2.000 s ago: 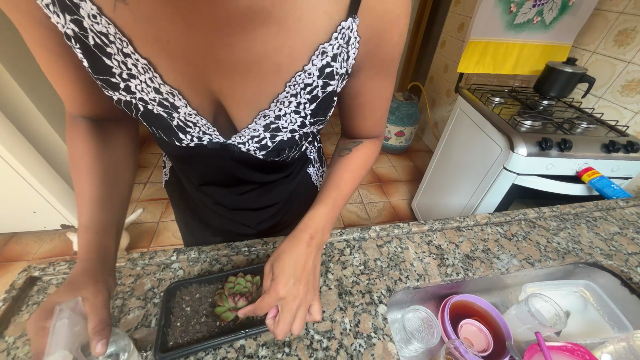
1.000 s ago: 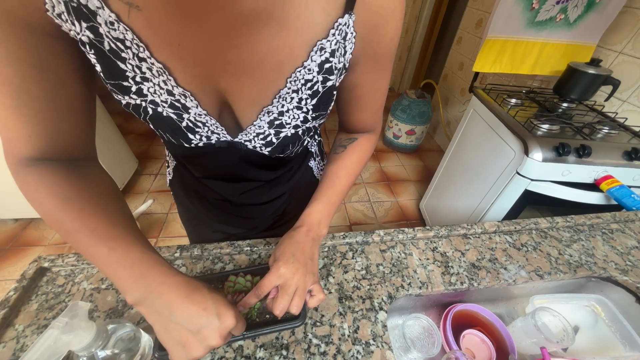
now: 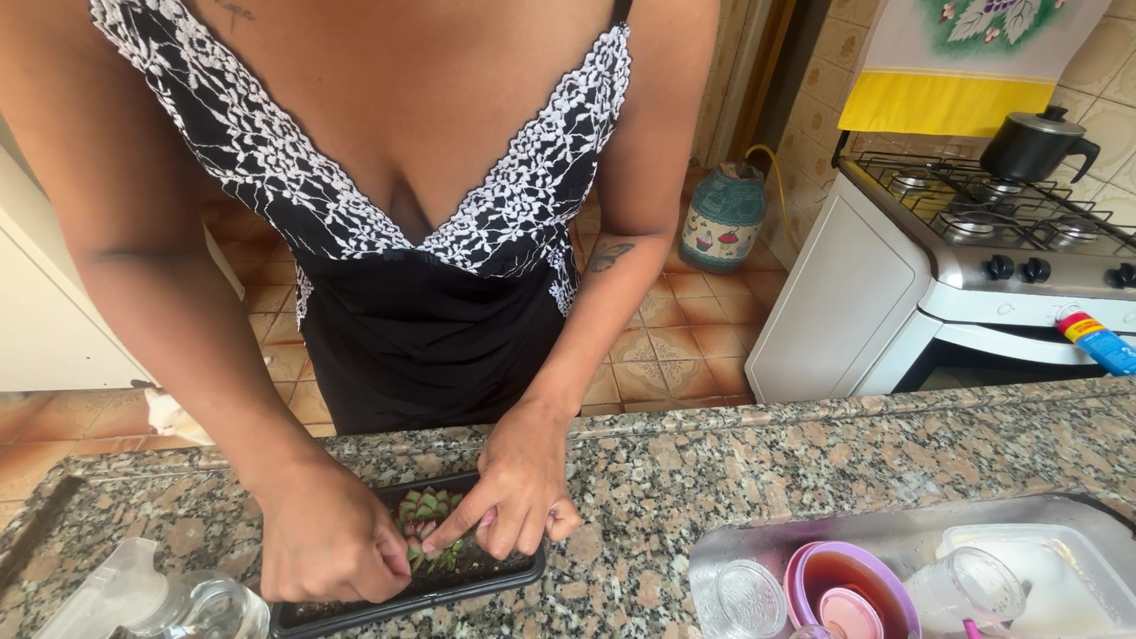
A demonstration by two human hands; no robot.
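A black rectangular planter (image 3: 408, 599) with dark soil stands on the granite counter. Inside grow a green-and-pink rosette succulent (image 3: 428, 506) and a small green sprig (image 3: 446, 557). My right hand (image 3: 333, 532), on the left of the view, is bunched over the planter's left part, its thumb and fingertips against the plant; whether they pinch anything is hidden. From the other side, my left hand (image 3: 524, 497) reaches in, its index finger extended onto the small pinkish leaves and the other fingers loosely bent. A clear spray bottle (image 3: 200, 608) with a translucent head is beside my right hand.
At the lower right, a sink basin (image 3: 710, 550) holds a clear glass (image 3: 750, 599), a purple cup (image 3: 861, 568), a clear plastic cup (image 3: 972, 586) and a white container (image 3: 1056, 559). Beyond the counter stand a stove (image 3: 843, 293) with a black pot (image 3: 1034, 146) and a covered gas cylinder (image 3: 723, 217).
My right hand has moved from the spray bottle at the lower left to the planter and has let the bottle go. My left index finger stays at the succulent.
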